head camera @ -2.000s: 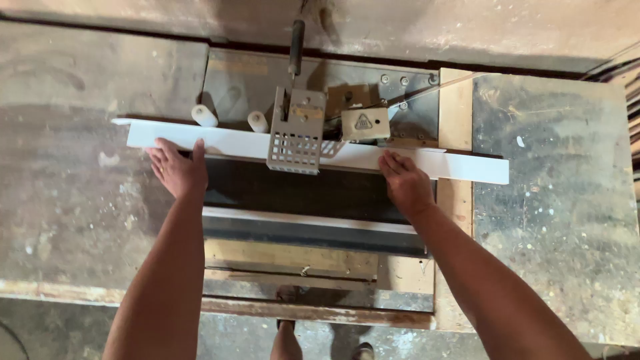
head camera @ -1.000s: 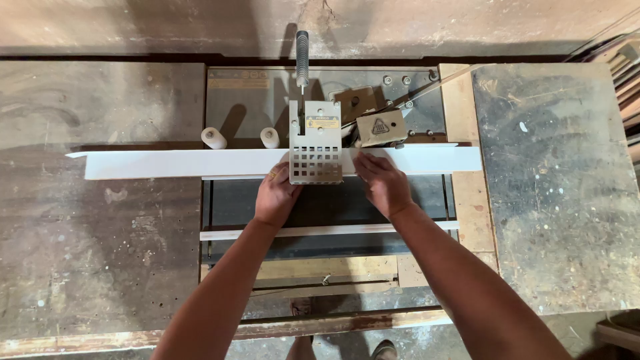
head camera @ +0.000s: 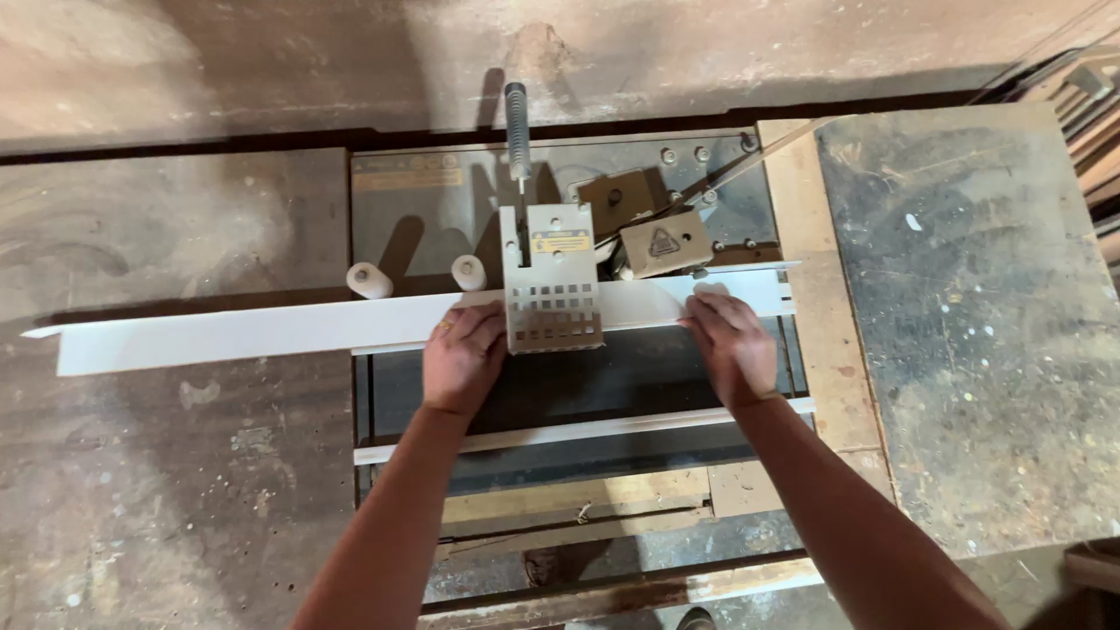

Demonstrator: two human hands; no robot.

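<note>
A long white strip with a lip at its back edge (head camera: 219,329) lies across a cutting machine, passing under a perforated metal guard (head camera: 553,280). My left hand (head camera: 464,354) presses on the strip just left of the guard, fingertips at the guard's edge. My right hand (head camera: 731,348) rests on the strip's front edge near its right end, fingers bent over it. Two white rollers (head camera: 369,280) (head camera: 469,272) stand behind the strip. Any blade beneath the guard is hidden. A spring-wrapped handle (head camera: 517,131) rises behind the guard.
A metal box with a warning triangle (head camera: 667,242) sits right of the guard. In front, a white rail (head camera: 604,429) crosses the dark bed. Worn boards (head camera: 175,472) (head camera: 971,332) flank the machine. A wall (head camera: 262,70) stands behind, and stacked strips (head camera: 1094,157) lean at far right.
The white strip has shifted left through the guard, its right end now nearer the guard. My left hand went from the strip's left part to beside the guard; my right hand now sits farther from the guard.
</note>
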